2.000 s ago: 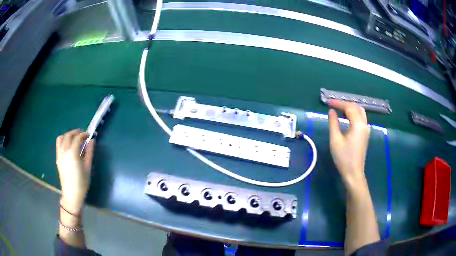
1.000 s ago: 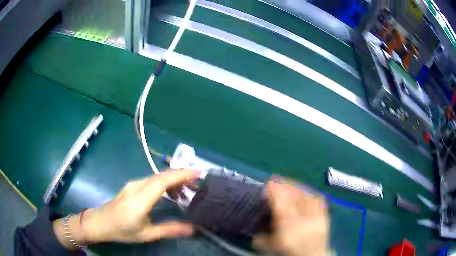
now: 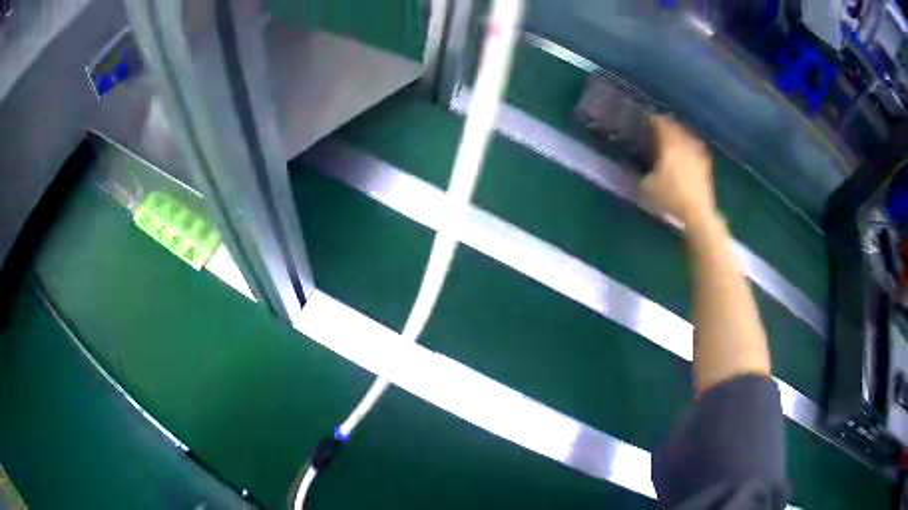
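My right hand (image 3: 680,169) reaches far forward at the upper right, past the silver rails. It holds a dark grey bar part (image 3: 615,112) by its near right end, above or on the green surface between the farthest rail and the back edge. The part is blurred, so whether it touches the surface cannot be told. My left hand is out of the picture. The white hose (image 3: 443,239) runs from the top centre down to a black band at the lower left.
Long silver rails (image 3: 558,269) cross the green surface (image 3: 498,329) diagonally. A metal upright (image 3: 224,149) stands at the left, with a light green segmented block (image 3: 175,230) beside it. Dark equipment (image 3: 858,299) stands along the right edge.
The view has swung forward and left. The grey part, in both hands before, is now far forward in my right hand. My left hand, the fixture and the other bars have left the picture.
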